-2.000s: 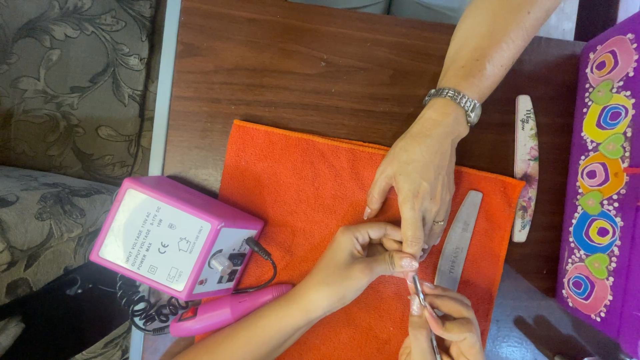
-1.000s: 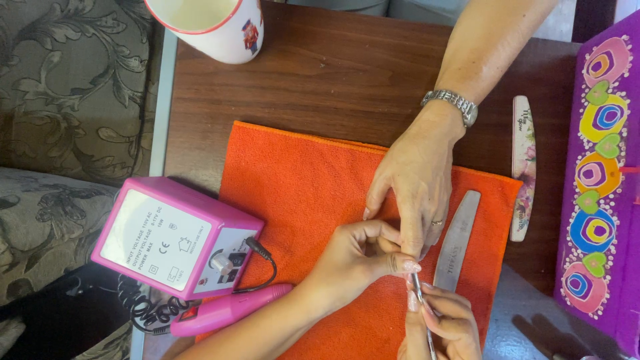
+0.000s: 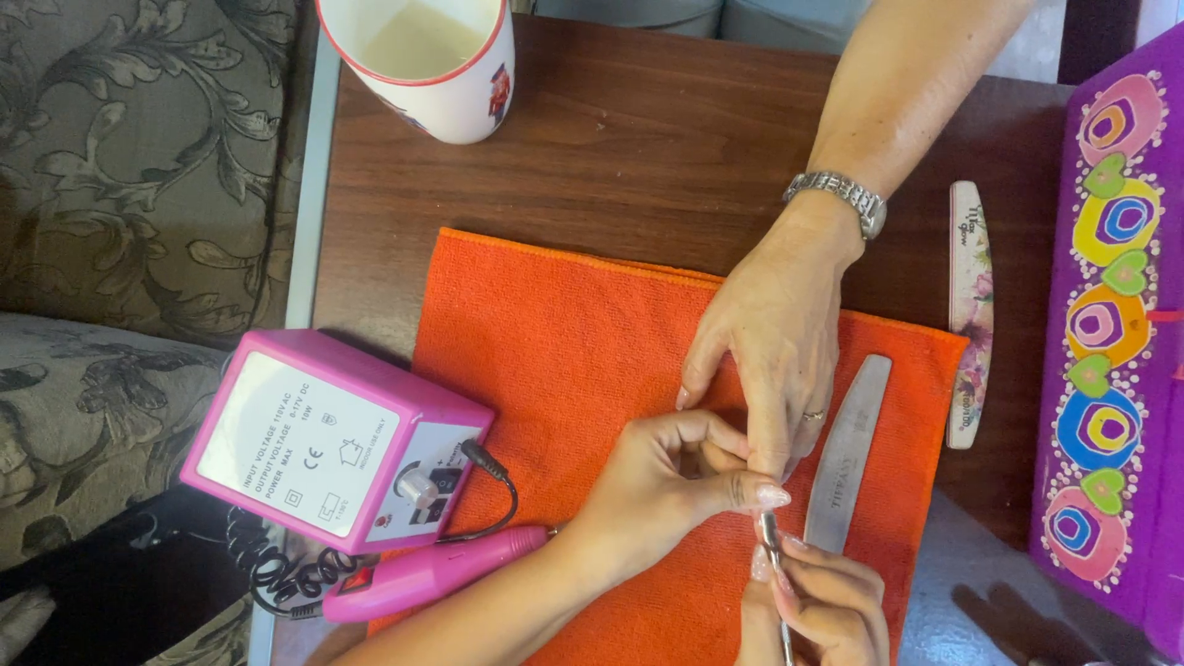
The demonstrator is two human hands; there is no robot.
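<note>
My left hand (image 3: 647, 490) comes in from the bottom and is closed on a fingertip of another person's hand (image 3: 782, 324), which lies palm down over an orange towel (image 3: 555, 333). That person wears a metal wristwatch (image 3: 840, 196) and a ring. Between the fingers and thumb of my right hand (image 3: 823, 592) is a slim metal manicure tool (image 3: 775, 555), its tip at the fingertip that my left hand holds. My thumb partly hides that fingertip. A grey metal nail file (image 3: 846, 453) rests on the towel just right of the hands.
A pink nail drill control box (image 3: 305, 435) and its pink handpiece (image 3: 435, 572) with coiled cord lie at the left. A white mug (image 3: 453, 102) with a red rim holds pale liquid at the upper left. A floral nail file (image 3: 969, 314) and a purple decorated box (image 3: 1054, 370) are at the right.
The white mug is in view at the upper left, where the oldest frame shows bare table. Between one second ago and now it has hardly moved. Both my hands keep nearly the same place.
</note>
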